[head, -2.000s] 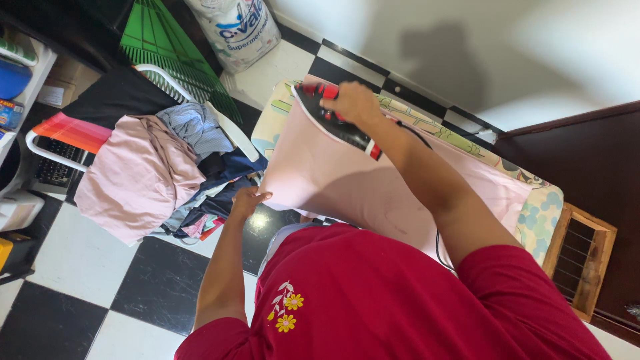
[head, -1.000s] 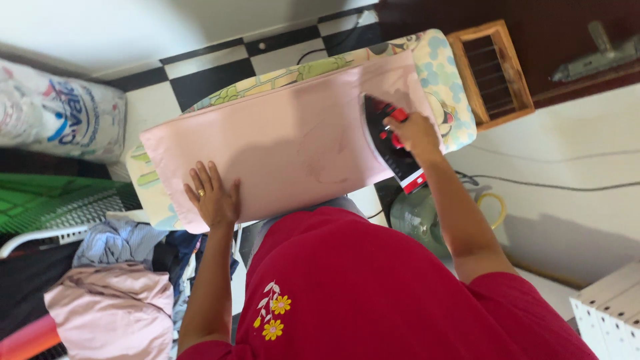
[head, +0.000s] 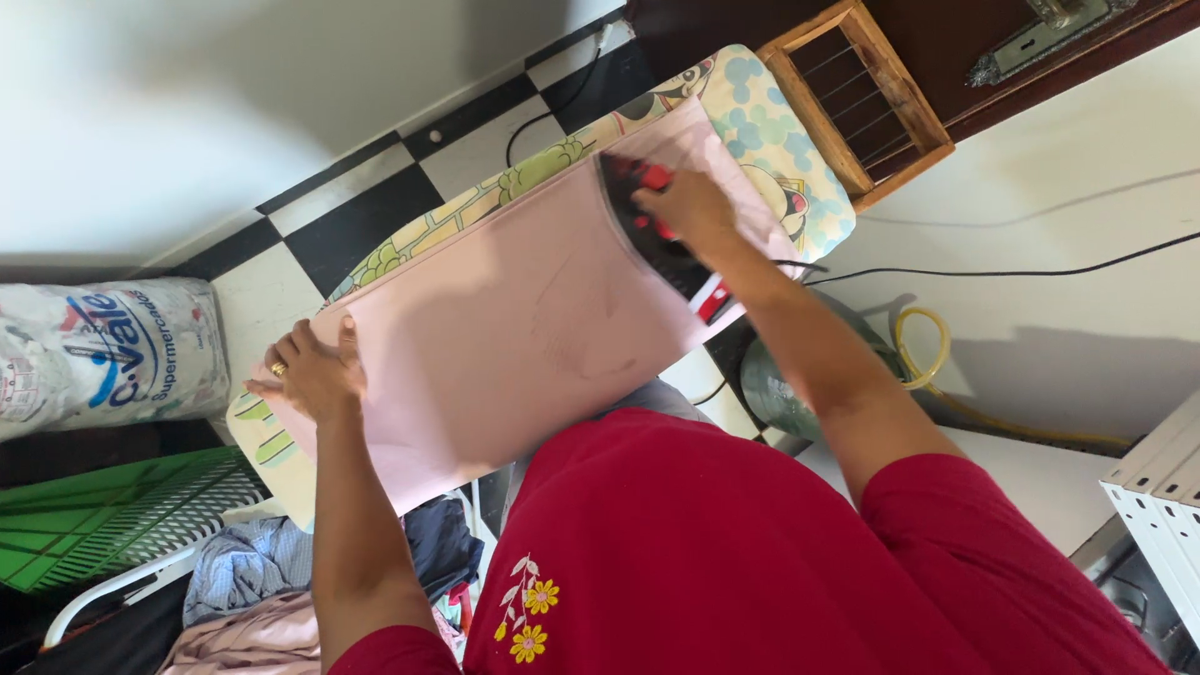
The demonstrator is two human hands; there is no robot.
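Observation:
A folded pink cloth (head: 487, 309) lies along a padded ironing board (head: 759, 122) with a printed cover. My right hand (head: 689, 211) grips the red and black handle of a clothes iron (head: 647, 225), which rests on the right part of the cloth, blurred by motion. At the cloth's left end lies my left hand (head: 314, 375), a ring on one finger, its fingers apart and slightly bent on the fabric. Faint creases or marks show in the cloth between the hands.
A filled plastic bag (head: 112, 347) stands left, above a green slatted rake-like thing (head: 112, 516). Crumpled clothes (head: 253, 572) lie at lower left. Beyond the board's right end is a wooden frame (head: 858, 103). A black cord (head: 1012, 273) runs right, above a greenish container (head: 778, 375) and yellow hose (head: 928, 361).
The iron, near the cloth's left end two seconds ago, is now at its right part. My left hand has gone from lying flat to having bent fingers nearer the left end. The view has shifted.

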